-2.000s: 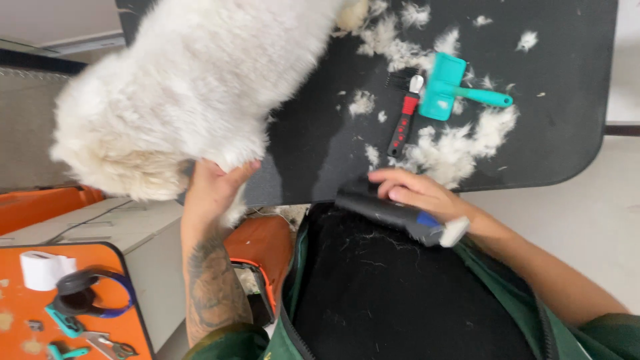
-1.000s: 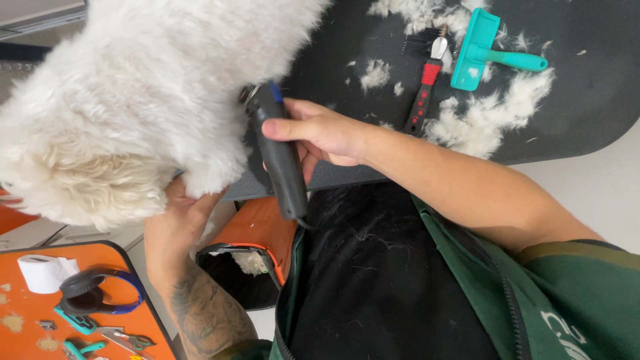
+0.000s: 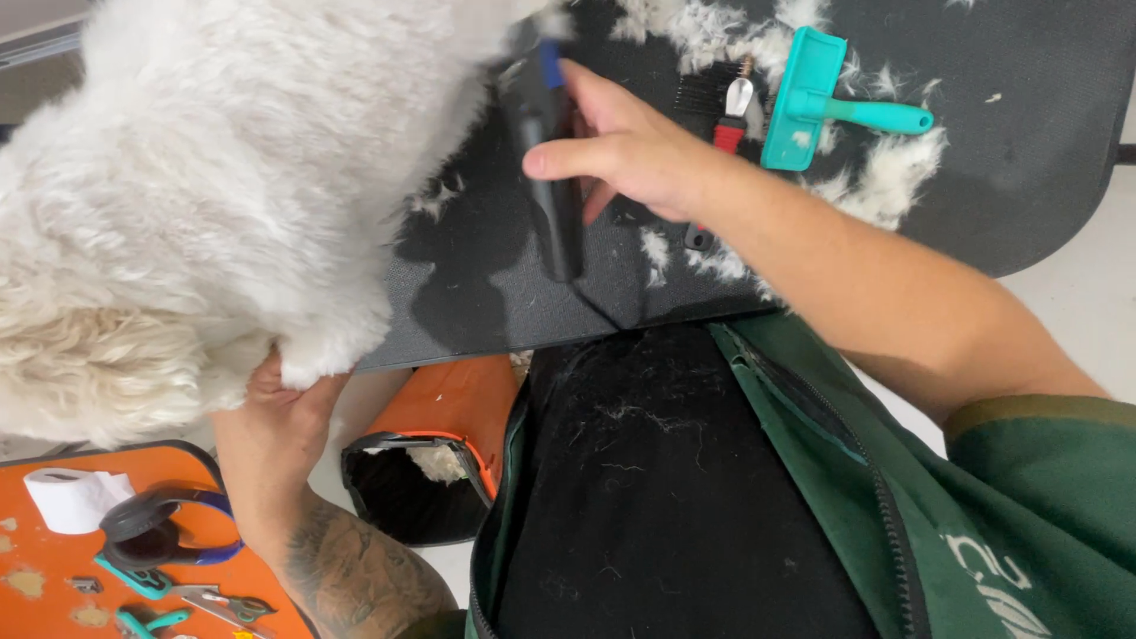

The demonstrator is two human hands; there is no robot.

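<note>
A fluffy white dog (image 3: 240, 151) stands on the black grooming table (image 3: 1003, 195), its head at the lower left. My right hand (image 3: 612, 151) holds a corded black electric clipper (image 3: 555, 177) with its blurred head end up against the coat near the dog's hind part; a tuft of fur shows there. My left hand (image 3: 284, 408) is closed around one of the dog's front legs near the table's edge, its fingers partly hidden by fur. To the right of the clipper lie a teal slicker brush (image 3: 803, 102) and a red-and-black grooming comb (image 3: 728, 133), partly behind my right hand and forearm.
Clumps of cut white fur (image 3: 896, 177) lie around the tools. Below the table edge is an orange bin (image 3: 453, 399) with a black liner and fur inside. An orange side table (image 3: 53, 568) holds a paper roll (image 3: 75, 500), headphones (image 3: 164, 530), scissors (image 3: 235, 608) and teal tools.
My right hand first held the clipper low by my apron, then brought it up to the dog's side. Now it is farther along the body toward the hind end. My left hand stays at the front leg.
</note>
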